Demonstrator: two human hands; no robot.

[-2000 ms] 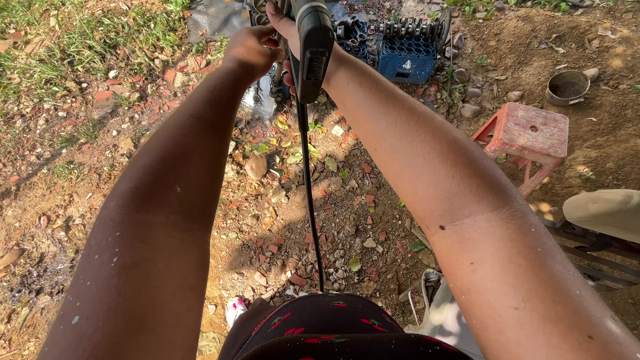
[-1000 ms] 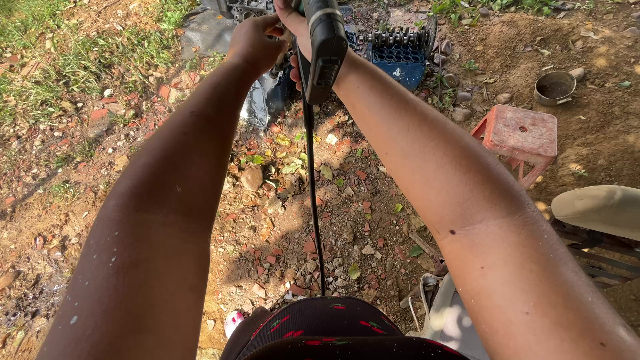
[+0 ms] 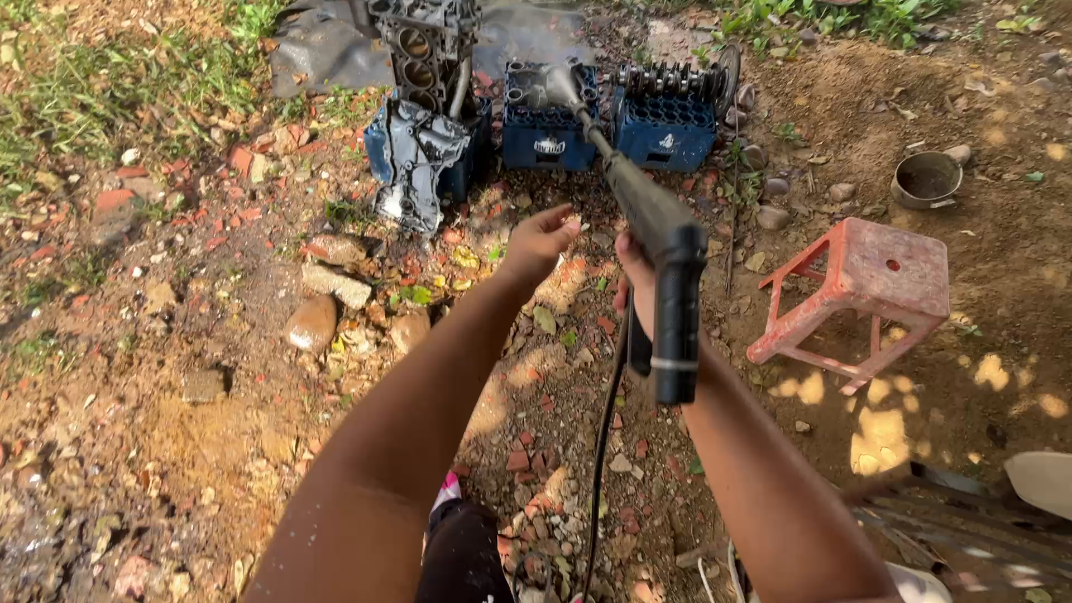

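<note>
My right hand [image 3: 638, 280] grips the handle of a pressure washer gun [image 3: 649, 197], whose nozzle points up at the middle blue plastic crate [image 3: 548, 146], with mist around it. Metal rings, perhaps connecting rods, lie on that crate. My left hand [image 3: 540, 243] is off the gun, fingers apart and holding nothing. An engine block [image 3: 419, 63] stands on the left blue crate [image 3: 377, 146], and a wet metal engine cover [image 3: 419, 159] leans against its front. On the right blue crate [image 3: 666, 138] lies a crankshaft [image 3: 670, 81]. A black hose [image 3: 610, 435] hangs from the gun.
A worn red plastic stool [image 3: 896, 264] stands at the right, with a metal pot [image 3: 925, 180] behind it. Stones [image 3: 311, 324] and brick pieces cover the ground. Metal bars [image 3: 946, 511] and part of another person [image 3: 1043, 481] show at the lower right.
My left hand has come away from the gun and back toward me. The gun now points at the middle crate. The view has shifted and shows more of the crates.
</note>
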